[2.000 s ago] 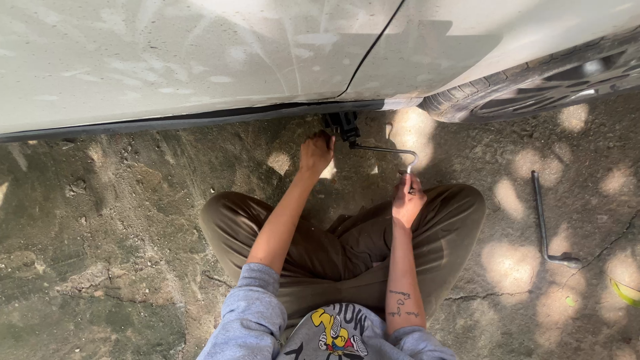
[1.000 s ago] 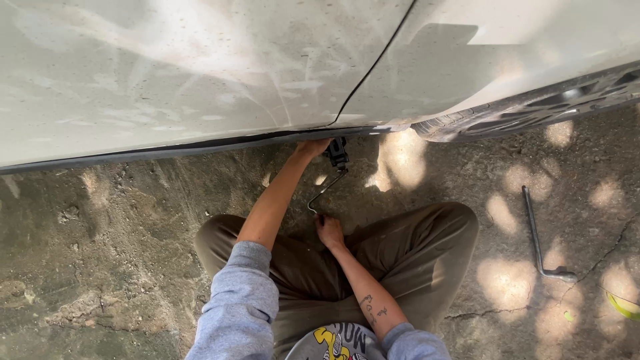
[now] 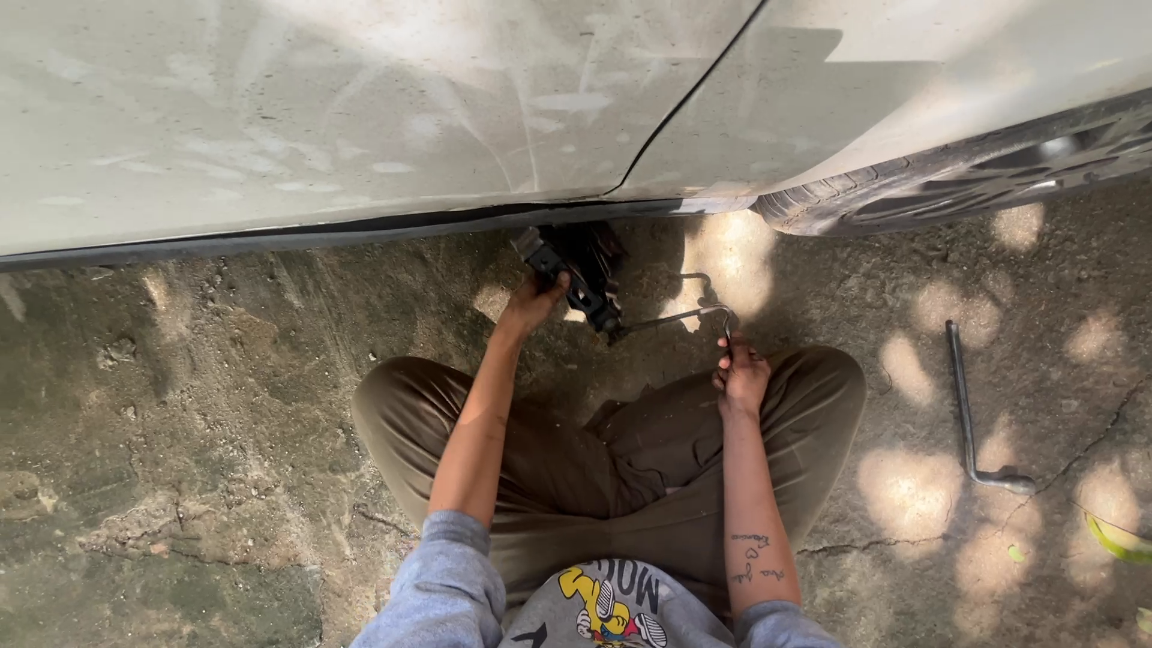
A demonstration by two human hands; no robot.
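A black scissor jack point(image 3: 576, 279) sits tilted at the lower sill of a light-coloured car point(image 3: 387, 108), near a door seam. My left hand point(image 3: 533, 306) grips the jack's side. From the end of the jack nearest me, a bent metal crank handle point(image 3: 675, 318) extends to the right. My right hand point(image 3: 742, 371) is closed around the grip end of that crank, above my right knee. The far part of the jack lies in dark shadow, so its contact with the sill cannot be told.
An L-shaped lug wrench point(image 3: 965, 405) lies on the cracked concrete ground point(image 3: 225, 378) to the right. The car's wheel point(image 3: 972, 171) stands at the upper right. My crossed legs point(image 3: 612, 450) are close below the jack. A green leaf point(image 3: 1116, 538) lies at the far right.
My right hand and the crank's grip end have swung from the left to the right since one second ago. My left hand has come back from the sill's edge, and the jack shows more fully.
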